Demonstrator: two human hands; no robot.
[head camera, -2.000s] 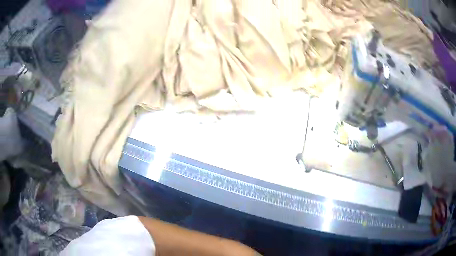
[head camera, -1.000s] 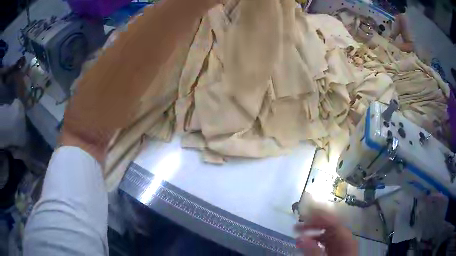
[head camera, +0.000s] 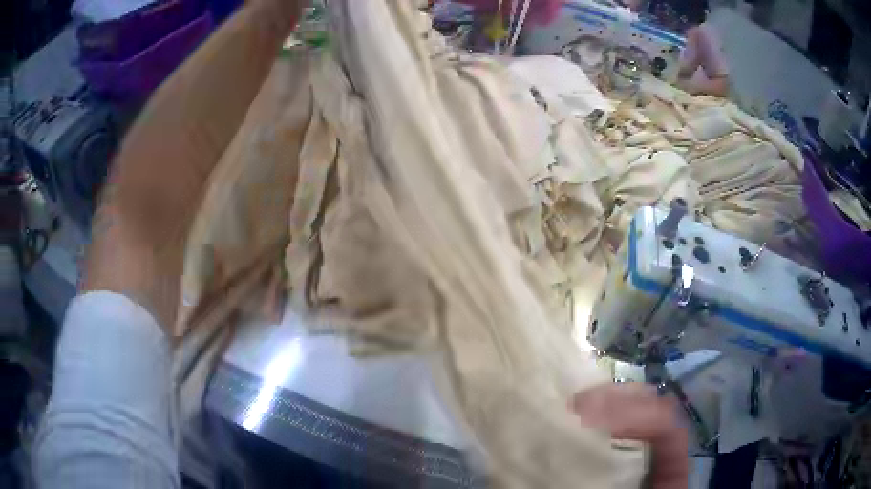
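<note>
A long cream garment piece (head camera: 477, 258) stretches from the top of the view down to my right hand at the lower right. My right hand (head camera: 635, 420) grips its lower end, slightly blurred, in front of the sewing machine. My left arm reaches up at the left; its hand is cut off by the top edge, so its grip cannot be seen. More cream fabric (head camera: 368, 248) lies in folds on the white table (head camera: 382, 387). The white sewing machine head (head camera: 745, 277) with blue stripe stands right; its needle area is partly hidden.
Gathered cream pieces (head camera: 726, 153) are heaped behind the machine. Another person's hand (head camera: 705, 62) shows beside a second machine (head camera: 611, 38) at the back. Purple bins stand at upper left (head camera: 143, 48) and right (head camera: 840, 210). Another machine (head camera: 72, 143) is at the left.
My right hand, empty near the table edge one second ago, now holds the cream piece, which has come down across the table. The view has shifted; the left arm still reaches up.
</note>
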